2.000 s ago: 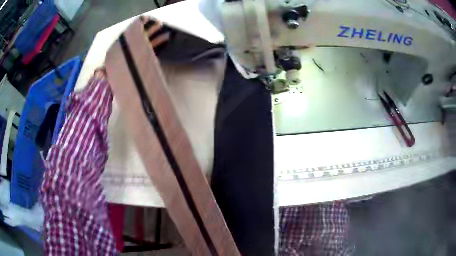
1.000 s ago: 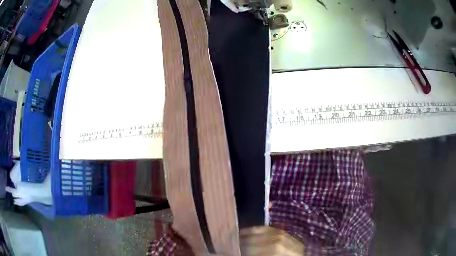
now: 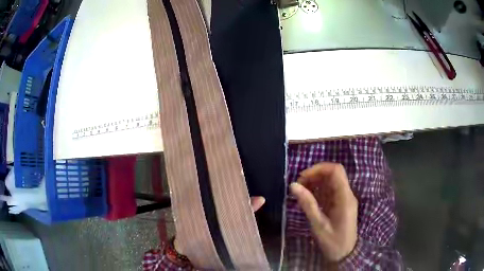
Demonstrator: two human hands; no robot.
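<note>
A long striped pinkish-brown band (image 3: 212, 153) with a narrow black line along its middle runs from the table down over its front edge. A dark fabric strip (image 3: 249, 95) with a thin white right edge lies beside and partly under it, its top by the machine bed. My left hand (image 3: 257, 203) is mostly hidden behind the striped band. Only a fingertip shows on the dark strip, and the wrist shows at the band's left edge. My right hand (image 3: 331, 211) is just right of the dark strip, fingers curled, thumb apart, with nothing visible in it.
Snips with red handles (image 3: 434, 46) lie on the machine bed at the upper right. A measuring tape (image 3: 371, 97) runs along the table's front. A blue crate (image 3: 33, 119) with a white cloth (image 3: 29, 196) stands at the left. A checked sleeve (image 3: 371, 256) shows below.
The view has tilted down, so the machine head has left the picture. My left hand has moved from the table to the lower part of the strips. My right hand has come off the dark strip.
</note>
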